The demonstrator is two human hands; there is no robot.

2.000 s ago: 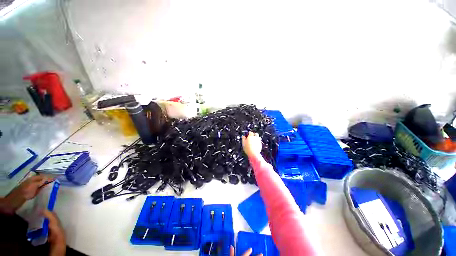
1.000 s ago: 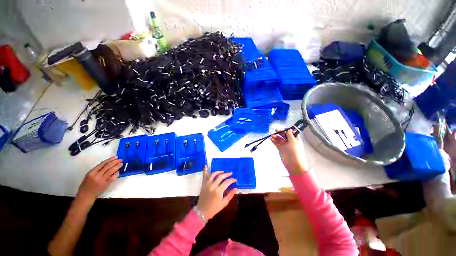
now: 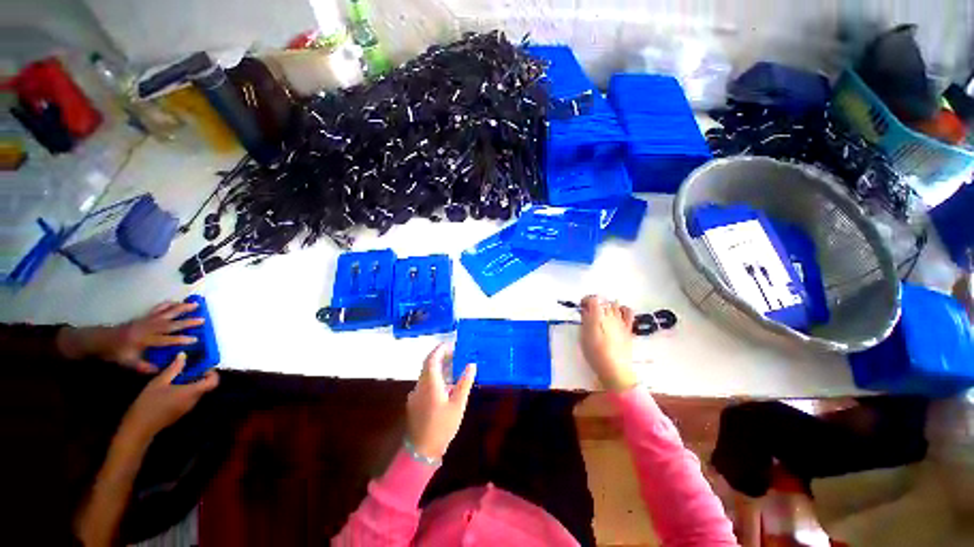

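Note:
An empty blue tray (image 3: 504,353) lies at the table's front edge. My left hand (image 3: 436,401) grips its left side, with the thumb over the near left part. My right hand (image 3: 607,337), just right of the tray, holds a black cable (image 3: 654,322). The cable's coiled part shows right of the fingers and its thin ends point left towards the tray. Two filled blue trays (image 3: 364,286) (image 3: 424,293) stand side by side, further left, with plugs in the upper part and dark cord in the lower part. Loose empty trays (image 3: 561,232) overlap behind.
A large black cable pile (image 3: 417,139) lies at the back, with stacked blue trays (image 3: 654,134) right of it. A grey basket (image 3: 878,312) with packs stands at right. Another person's hands (image 3: 160,331) hold a blue tray (image 3: 199,340) at left. A dark cylinder (image 3: 244,115) stands behind.
The right hand has moved slightly left with the cable, closer to the empty tray. The neighbour's hand has withdrawn left, and one filled tray has left the row of three.

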